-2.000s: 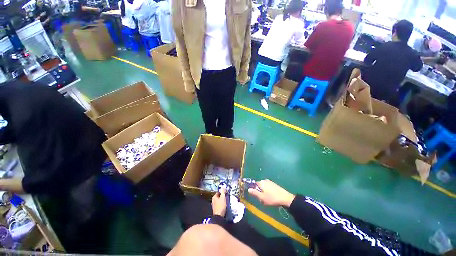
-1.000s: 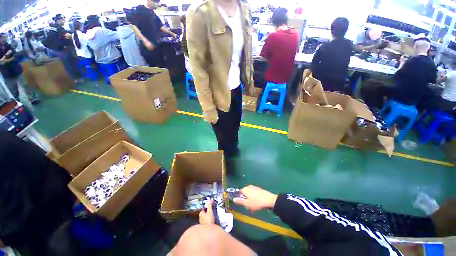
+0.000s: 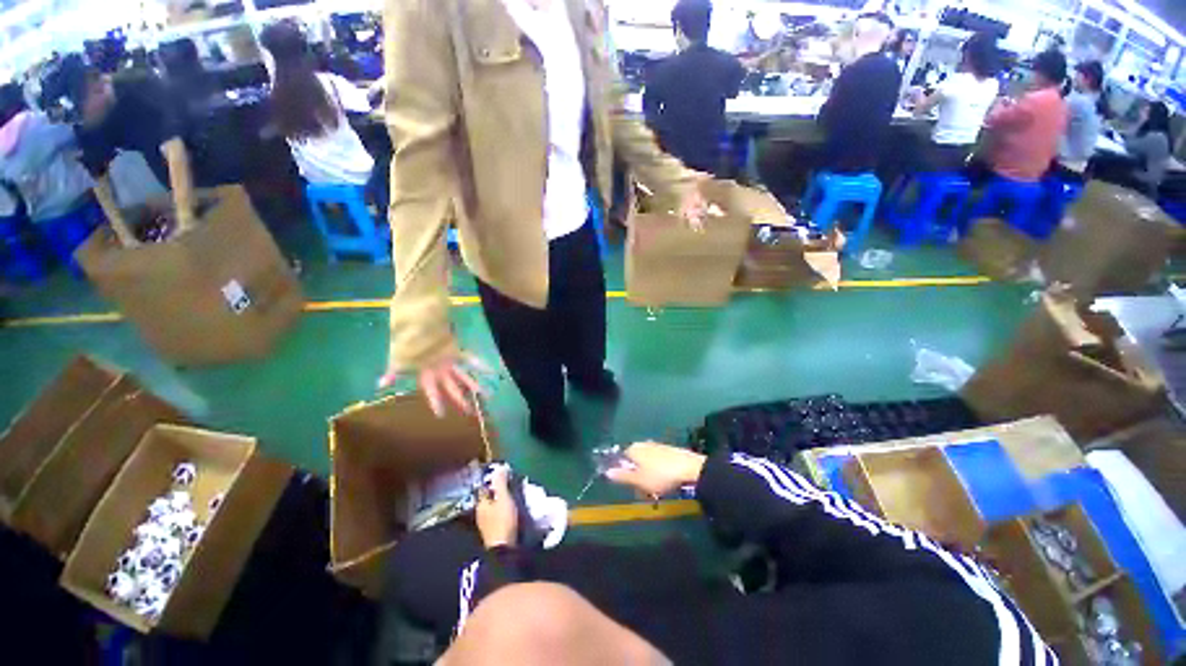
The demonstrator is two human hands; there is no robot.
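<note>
My left hand is closed around a small dark piece, mostly hidden by the fingers and blurred. A white piece shows just to its right; I cannot tell if it is joined to the dark piece. My right hand is closed on a small silver-dark tool, which looks like an air blow gun, with a thin tip pointing down-left. The hands are apart. An open brown carton stands just left of my left hand, with silvery flat pieces in the bottom.
A person in a tan jacket stands in front, one hand over the carton. A neighbouring carton holds white-and-dark parts. Black trays and a divided parts tray are at right. Seated workers and blue stools are behind.
The view has swung right, bringing the parts tray into sight. The standing person's hand has come over the carton. My right hand and its tool are farther from my left hand.
</note>
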